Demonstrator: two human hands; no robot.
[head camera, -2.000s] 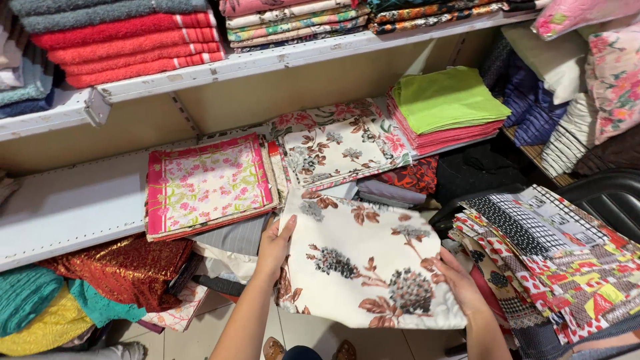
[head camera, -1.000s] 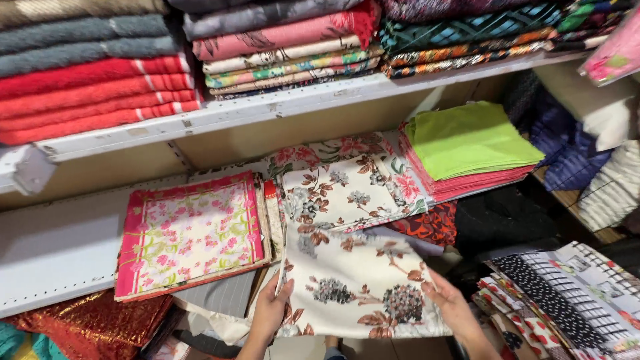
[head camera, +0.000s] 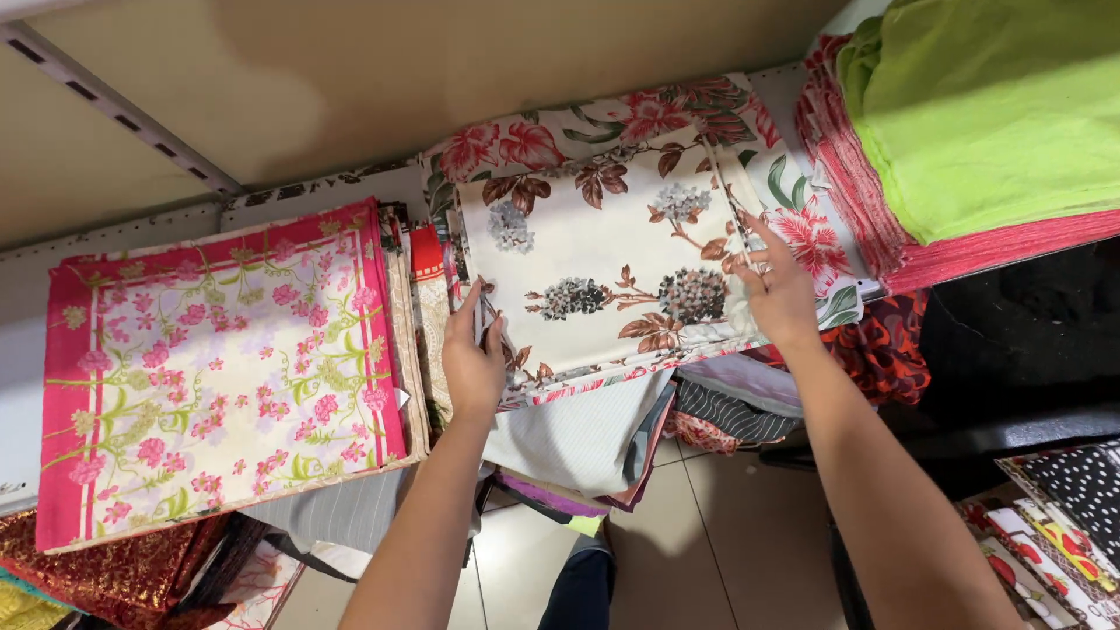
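Note:
A folded cream cloth with brown leaves and grey flowers (head camera: 595, 254) lies on top of the middle stack on the white shelf. At its left edge is my left hand (head camera: 475, 354), fingers along the side, thumb raised. My right hand (head camera: 779, 284) rests at its right edge, fingers bent against the cloth's side. Whether either hand grips it is not plain. Under and behind it spreads a cloth with large red flowers and green leaves (head camera: 647, 114). Left of the middle stack sits a pile topped by a pink-bordered floral cloth (head camera: 227, 367).
A lime green cloth (head camera: 989, 122) tops pink-red fabrics at the right. Grey striped fabric (head camera: 341, 516) and a pale cloth (head camera: 577, 429) hang below the shelf. Sequined dark red fabric (head camera: 114, 569) is lower left; dotted black fabric (head camera: 1076, 490) is lower right.
Both hands have moved forward with the cream floral cloth, from in front of the shelf onto the middle stack. The view has come closer to the shelf.

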